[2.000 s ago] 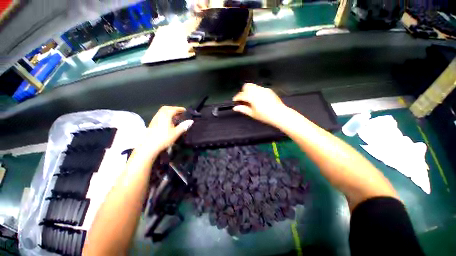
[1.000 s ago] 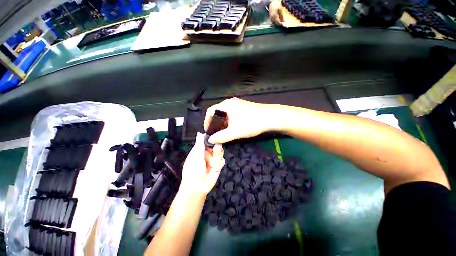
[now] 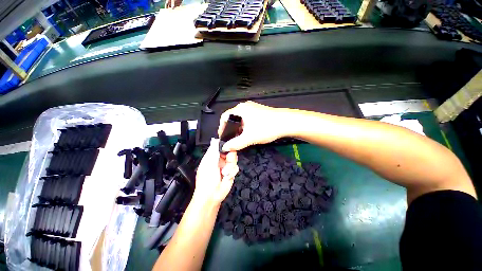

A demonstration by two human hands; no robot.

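A black handle part (image 3: 231,127) is held upright between my two hands, over the near edge of the black tray (image 3: 317,101). My right hand (image 3: 256,124) is wrapped round its upper part. My left hand (image 3: 215,172) holds its lower end from below. Whether a small insert is between the fingers is hidden. A heap of small black inserts (image 3: 277,196) lies on the green bench just right of my left hand. Another angled handle (image 3: 212,100) lies at the tray's left end.
Loose handle parts (image 3: 158,185) lie tangled left of my left forearm. A plastic-lined bin (image 3: 113,233) with rows of black handles stands at far left. A white cloth (image 3: 404,124) shows behind my right forearm. The conveyor belt (image 3: 317,58) runs behind the tray.
Since two seconds ago, my hands have come together from the tray's left part and now hold a handle part. Over the last second they have barely moved.
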